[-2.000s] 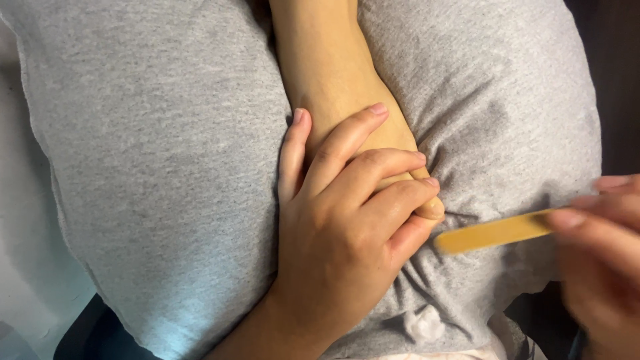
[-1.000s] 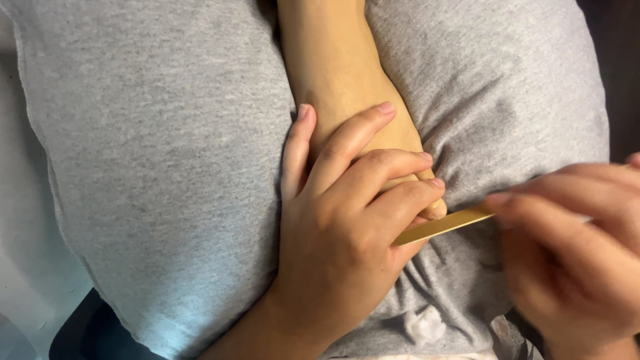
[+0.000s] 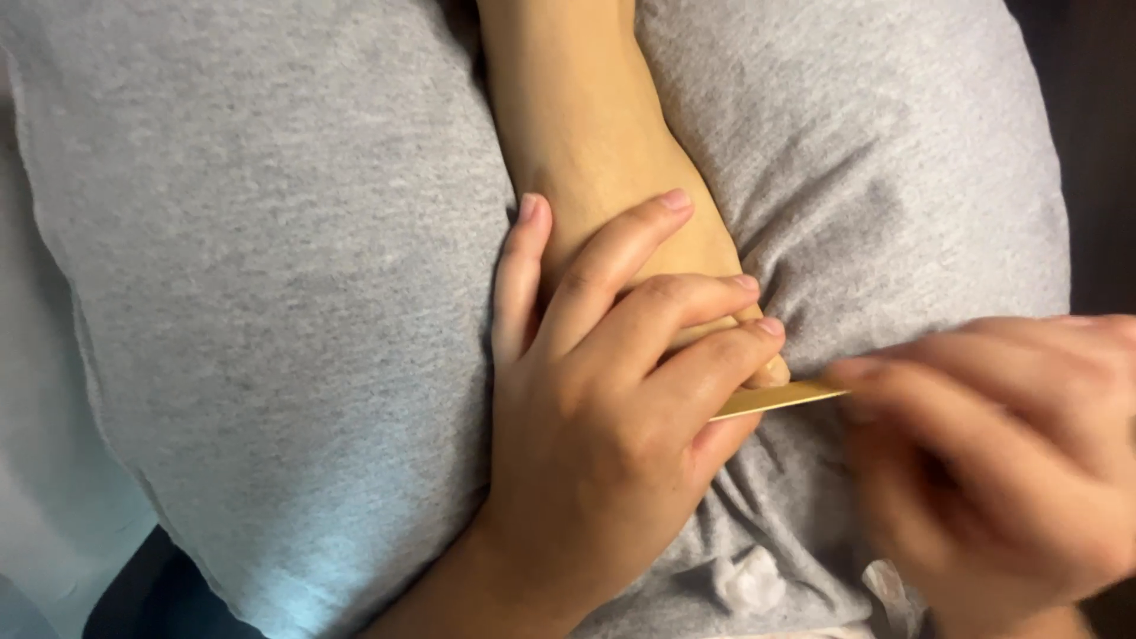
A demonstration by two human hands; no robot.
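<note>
My left hand (image 3: 621, 382) lies over another person's hand (image 3: 612, 160), its fingers spread and curled around that person's fingers; my thumb is mostly hidden underneath. One fingertip of the held hand (image 3: 770, 371) sticks out beside my index fingertip. From the right, my right hand (image 3: 994, 444), blurred, pinches a thin yellow nail file (image 3: 794, 395). The file lies at a slight tilt against the end of that fingertip, its far end passing behind my left index finger.
A grey heathered cushion (image 3: 266, 222) lies beneath the hands, creased on the right. A crumpled white cotton wad (image 3: 750, 581) rests on it near the bottom, with a small translucent scrap (image 3: 887, 590) to its right. Dark areas border the right edge and lower left.
The file, first held apart to the right of the fingertip, has moved left with my right hand and now meets the fingertip. My left hand keeps its hold.
</note>
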